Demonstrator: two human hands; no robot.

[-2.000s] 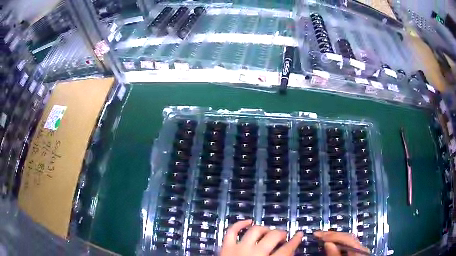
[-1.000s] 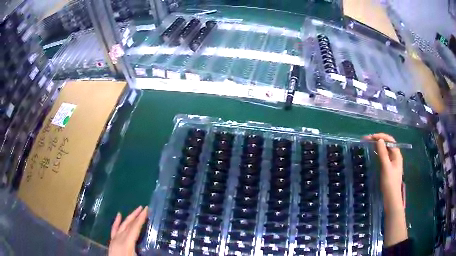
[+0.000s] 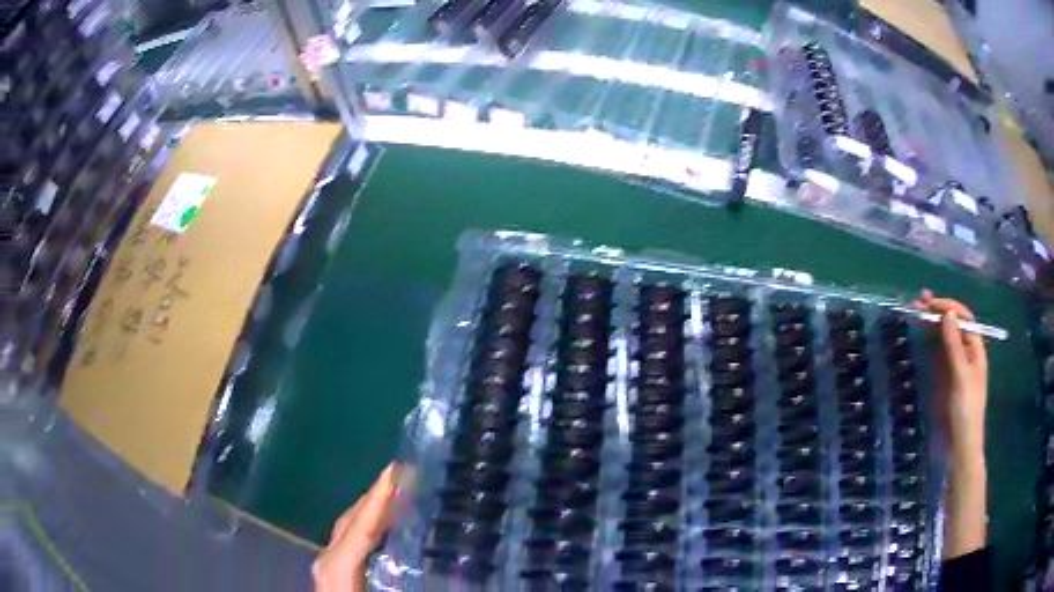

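Observation:
A clear blister tray with about columns of round black parts lies in front of me, turned slightly and cut off by the bottom edge. My left hand grips its lower left edge; the fingertips are partly hidden by the rim. My right hand holds its upper right edge, with a slim silver tool between the fingers, pointing right. I cannot tell whether the tray is lifted off the mat.
A tan cardboard sheet with handwriting and a label lies at left. Behind the green mat are clear trays with a few black rows and a black marker pen. Stacked trays stand at far left.
My hands have moved from the tray's lower columns to its two side edges. The tray shows larger and further right, and is slightly rotated. The camera view has also shifted.

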